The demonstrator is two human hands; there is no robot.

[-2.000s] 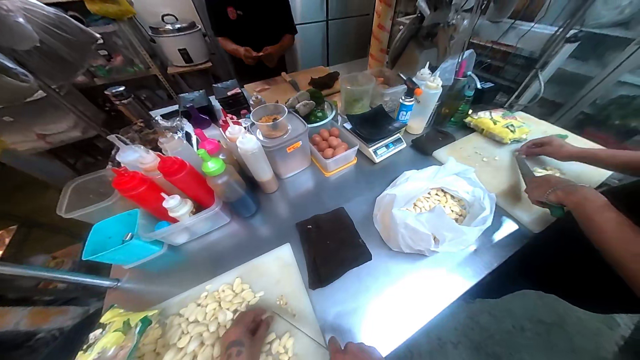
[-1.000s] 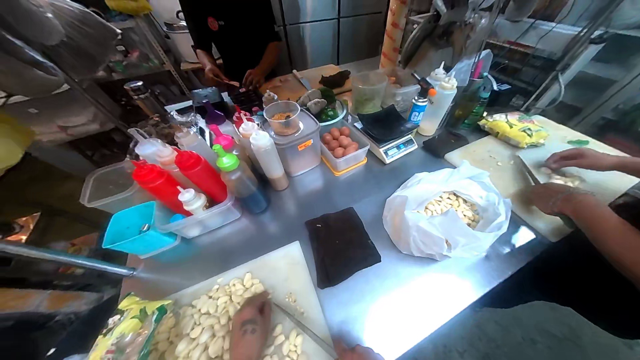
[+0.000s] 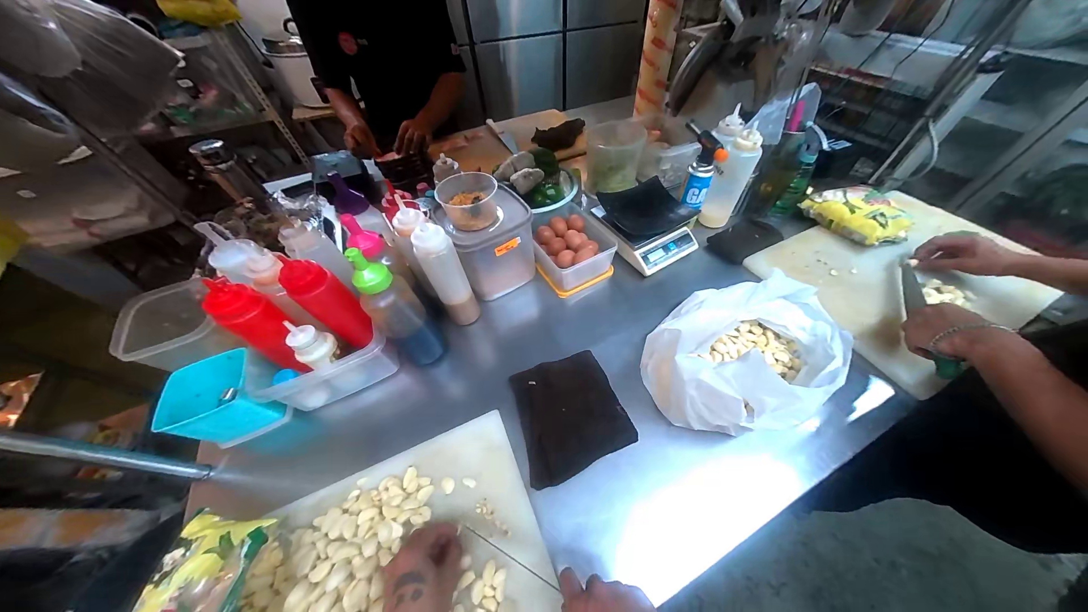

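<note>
My left hand (image 3: 422, 568) rests with bent fingers among peeled garlic cloves (image 3: 348, 544) on a white cutting board (image 3: 489, 442); whether a clove is in its fingers cannot be seen. At the bottom edge my right hand (image 3: 602, 592) grips a knife, its handle hidden and its thin blade (image 3: 512, 559) pointing up and left across the board, the tip beside my left hand. Several cloves lie below the blade, and small trimmings (image 3: 489, 514) lie above it. A yellow and green printed plastic bag (image 3: 208, 561) of cloves lies at the board's left side.
A folded dark cloth (image 3: 574, 416) and a white plastic bag of garlic (image 3: 748, 357) lie on the steel table. At right a co-worker's hands cut on another board (image 3: 850, 297). Squeeze bottles (image 3: 327, 302), an egg container (image 3: 574, 255) and a scale (image 3: 654, 242) stand behind. Another person works across the table.
The co-worker's upper hand at right has moved back onto the board near the knife. The view has shifted slightly. My hands stay at the board, the right still on the knife.
</note>
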